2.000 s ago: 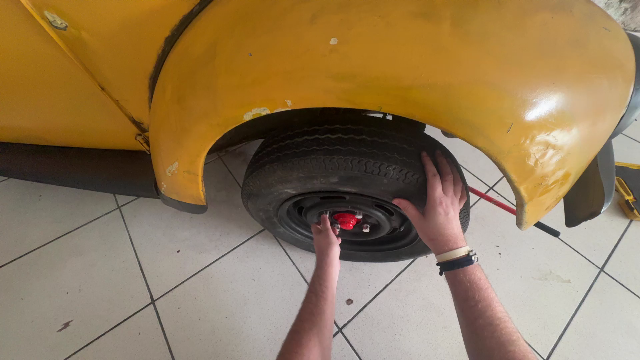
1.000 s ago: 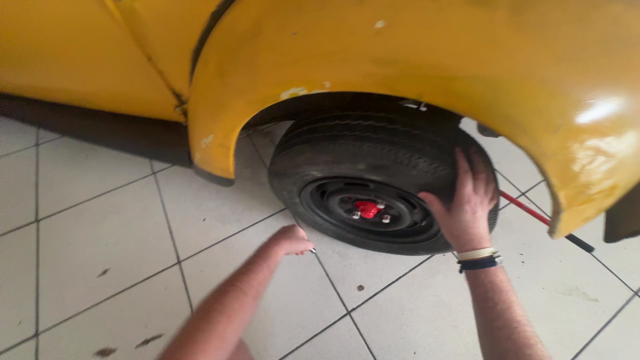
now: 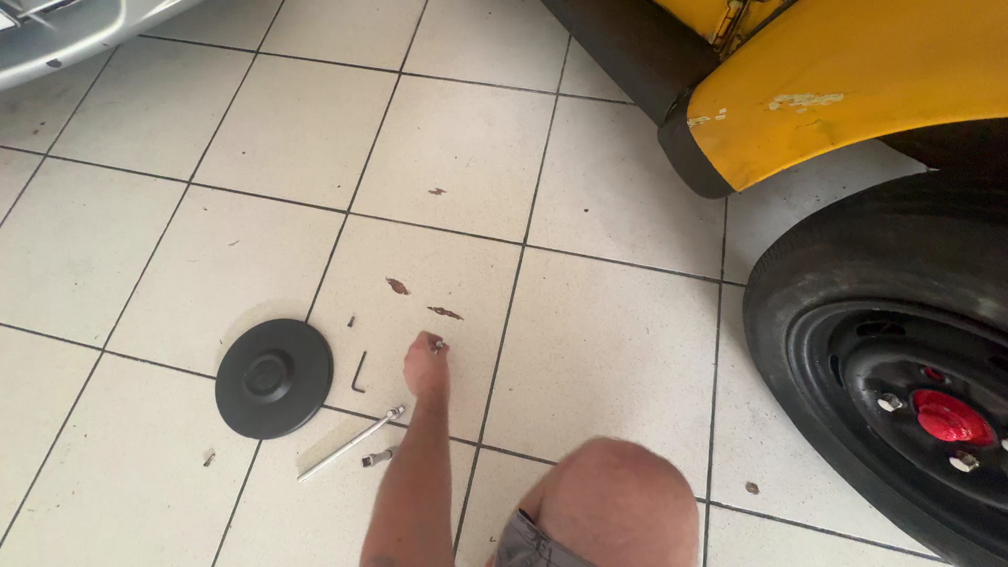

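My left hand (image 3: 426, 365) is low over the tiled floor, its fingers closed on a small metal piece, probably a wheel bolt (image 3: 439, 345). To its left lie a black hex key (image 3: 359, 373), a small dark piece (image 3: 351, 321) and a round black disc (image 3: 274, 379). Nearer me are a chrome breaker bar (image 3: 351, 444) and a short metal socket (image 3: 378, 457). At the right stands a black wheel (image 3: 874, 354) with a red hub centre (image 3: 951, 417) and silver bolts (image 3: 963, 461) in it. My right hand is out of view.
The yellow fender (image 3: 850, 87) and black running board (image 3: 630, 55) of a car fill the upper right. A silver car's bodywork (image 3: 94, 35) shows at the upper left. My bare knee (image 3: 610, 504) is at the bottom, right of my left arm.
My left hand has left the wheel's centre and moved left to the floor by the tools. The view has swung left, and my right hand, earlier on the tyre, is out of it.
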